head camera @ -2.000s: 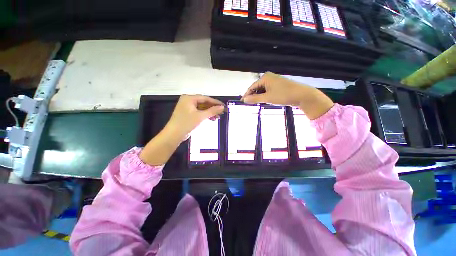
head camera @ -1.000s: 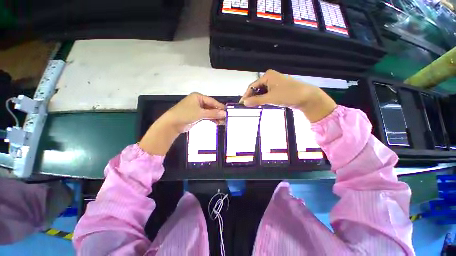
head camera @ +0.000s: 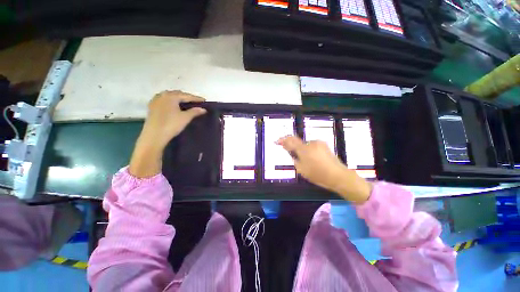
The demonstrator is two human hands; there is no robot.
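Observation:
A black phone tray (head camera: 191,171) lies along the bench's front edge. Several lit smartphones sit side by side in it, with white screens and coloured bottom bands. The leftmost slot holds no phone. My left hand (head camera: 165,120) grips the tray's back edge near its left end, thumb in front. My right hand (head camera: 313,162) is over the second smartphone from the left (head camera: 277,162), fingertips at its screen's upper right, and partly covers the third phone. I see nothing held in the right hand. A white earphone cable (head camera: 252,229) hangs in front of the bench.
Stacked trays (head camera: 336,51) with lit phones stand behind. Another tray (head camera: 476,165) with dark phones is at the right. A white board (head camera: 142,77) lies behind the working tray. A power strip (head camera: 41,122) with plugs is at the left. A person's grey sleeve (head camera: 37,231) shows at lower left.
My left hand has left the phone's top edge and moved left to the tray's back edge. My right hand has come down from the phone's top onto the screen area.

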